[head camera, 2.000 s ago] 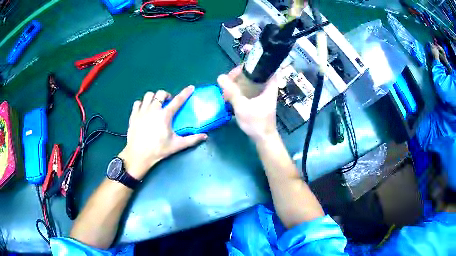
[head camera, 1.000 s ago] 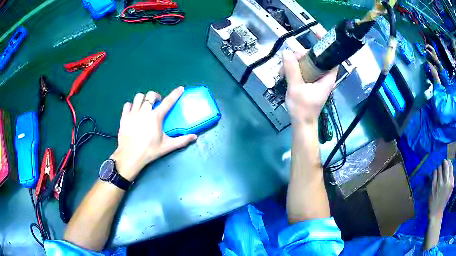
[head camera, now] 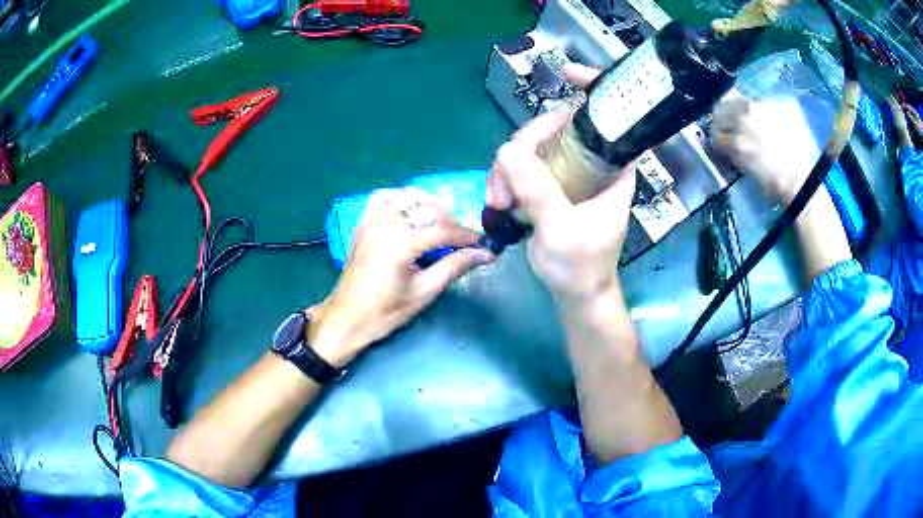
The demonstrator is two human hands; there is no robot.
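Note:
The blue battery tester (head camera: 347, 225) lies on the green bench in front of me, largely hidden by my hands. My left hand (head camera: 400, 258) lies over it and holds it, thumb and fingertips close to the driver's tip. My right hand (head camera: 572, 218) is shut around the tan grip of the electric screwdriver (head camera: 648, 96), which is tilted with its tip down at the tester's right part. Whether a screw is at the tip cannot be seen. A thin black lead (head camera: 278, 244) runs left from the tester.
Two grey-white screw feeders (head camera: 511, 81) stand behind the driver. Another person's hand (head camera: 774, 147) reaches over their right side. Left lie a second blue tester (head camera: 100, 273), red clips (head camera: 238, 121), a black clip (head camera: 142, 172) and a pink-red tin (head camera: 40, 273). The driver's black cord (head camera: 754, 258) loops at right.
My right hand has brought the driver from over the feeders back left to the tester. My left fingers have closed in towards the tip. Another person's arm has come in from the right.

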